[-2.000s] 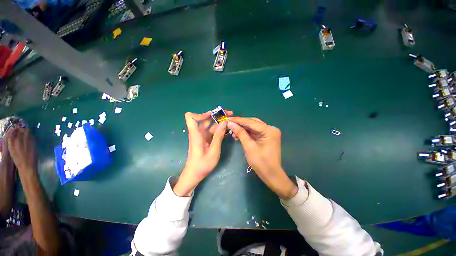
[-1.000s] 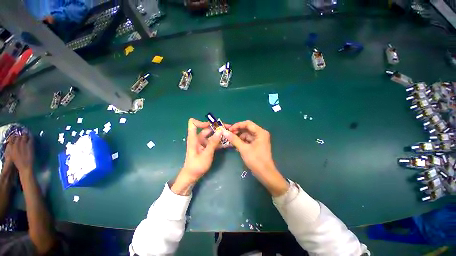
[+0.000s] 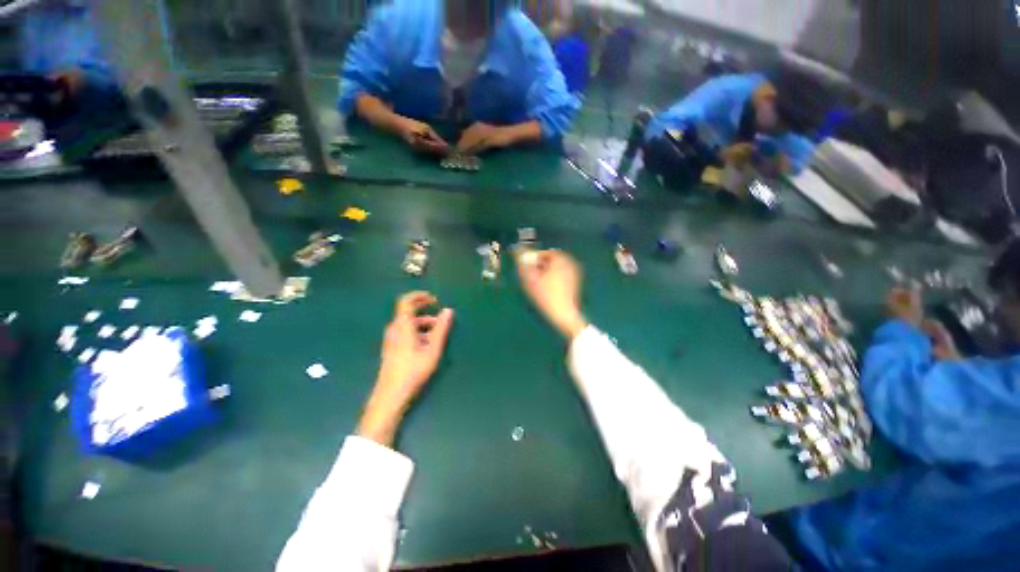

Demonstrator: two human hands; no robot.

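My right hand (image 3: 550,288) reaches to the far part of the green bench, its fingers closed at the near end of a small metal-framed unit (image 3: 527,237); the fingers partly hide it. My left hand (image 3: 414,344) is nearer and to the left, above the bench, empty, with its fingers curled and apart. Another unit (image 3: 491,260) lies just left of my right fingertips, a further one (image 3: 416,257) stands left of that, and one (image 3: 626,260) lies to the right.
A blue box (image 3: 145,397) of white pieces stands at left, with loose white squares around it. A grey post (image 3: 213,179) crosses the far left. A pile of units (image 3: 811,380) lies at right beside a person in blue (image 3: 940,391). More people in blue sit across the bench.
My hands have parted. My right hand has moved forward with the unit that both hands held; my left is now empty. The view has tilted up, showing people across the bench.
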